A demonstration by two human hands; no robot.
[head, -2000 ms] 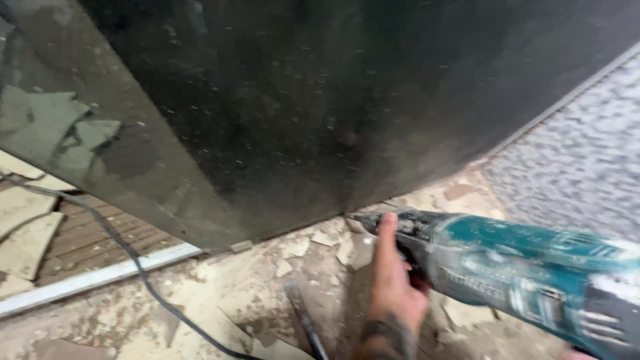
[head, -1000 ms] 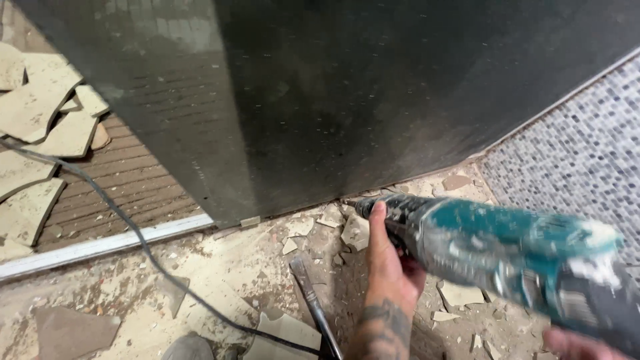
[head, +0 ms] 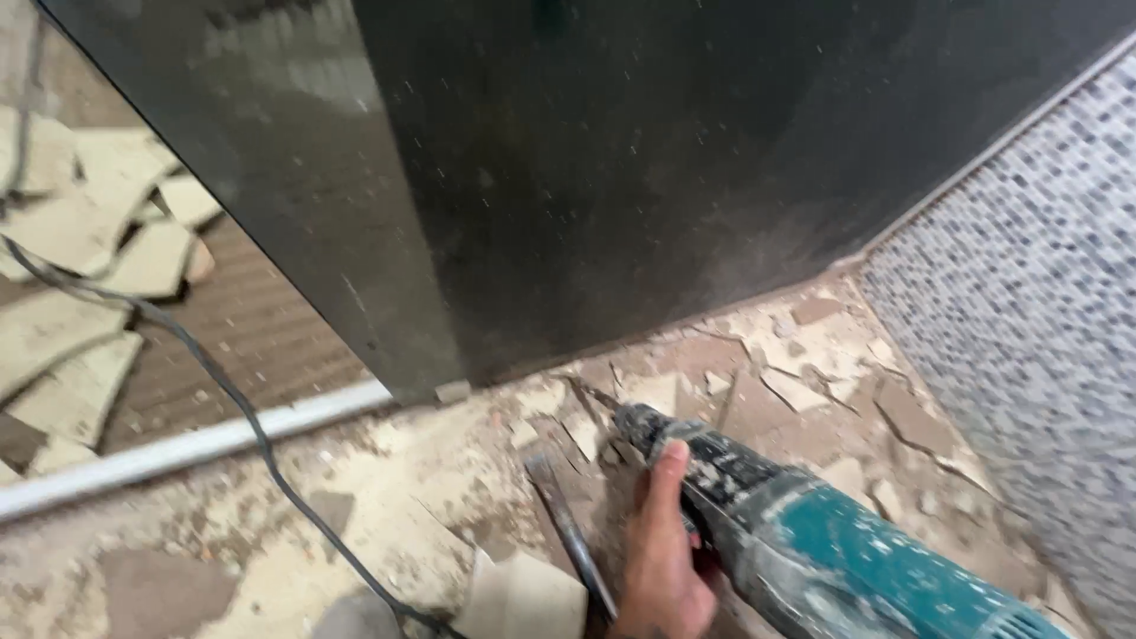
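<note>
My left hand grips the front of a teal and black rotary hammer, thumb along its dusty nose. The tool's bit points at the broken floor close to the foot of a dark glass panel. Just left of my hand, a flat steel chisel lies on the rubble. Cracked tile pieces surround the bit. My right hand is out of view; the rear of the tool is cut off by the frame.
A white threshold strip runs left from the panel's corner. A dark cable crosses it. Beyond lie broken tile slabs on ridged flooring. A mosaic-tiled wall stands at right. A grey shoe tip shows at the bottom.
The rotary hammer has swung to point more steeply up and left, its rear now lower in view. The right hand, partly seen at lower right one second ago, has left the view.
</note>
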